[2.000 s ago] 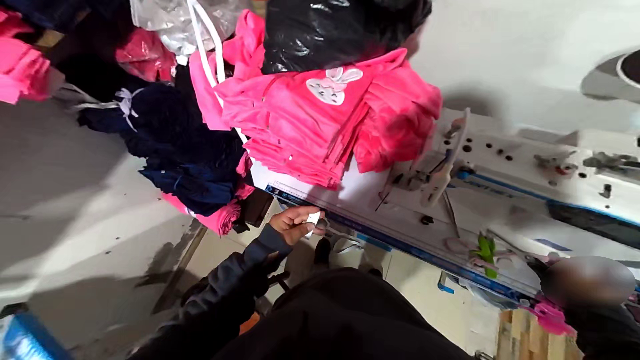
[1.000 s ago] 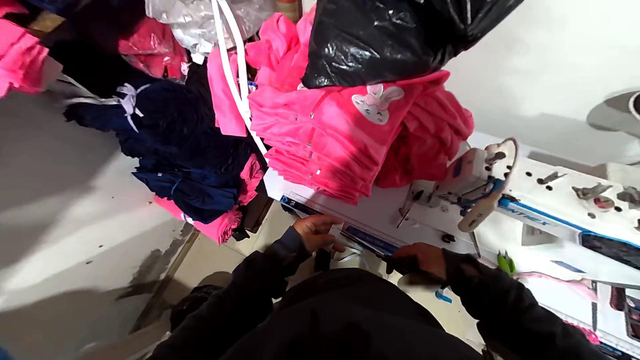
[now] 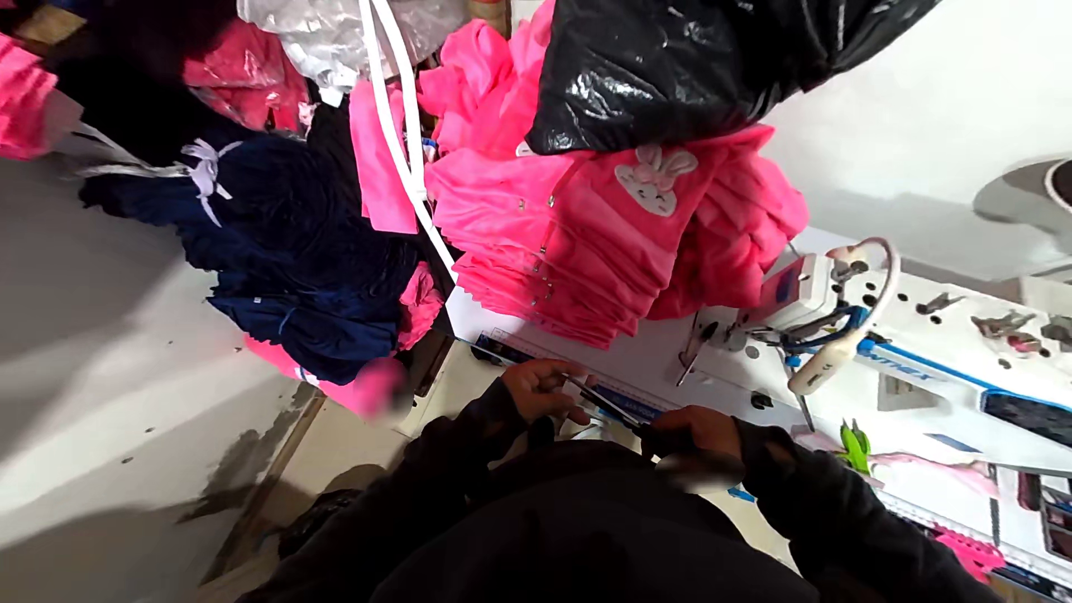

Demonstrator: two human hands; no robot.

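Note:
My right hand [image 3: 699, 435] is closed around the dark handles of a pair of scissors [image 3: 610, 405], whose slightly parted blades reach left across the table's front edge. At the blade tips is my left hand [image 3: 548, 390], its fingers curled; whether a small piece sits between them is too unclear to tell. Just beyond lies a stack of pink garments [image 3: 569, 260] with a white bunny patch [image 3: 657, 180]. A metal tool [image 3: 695, 354], perhaps tweezers, rests on the white table [image 3: 628, 360] beside the sewing machine [image 3: 913, 368].
A black plastic bag [image 3: 662, 75] lies on the pink stack. Navy garments [image 3: 293, 243], tied in a bundle, are at left beyond white straps [image 3: 402, 126]. Green thread snips [image 3: 854, 446] and a pink plastic item [image 3: 970, 551] lie at right, near the machine. A wall runs behind.
My right hand, out of sight two seconds ago, came in from the right with the scissors. My left hand showed a small white piece then; that piece is not distinct now.

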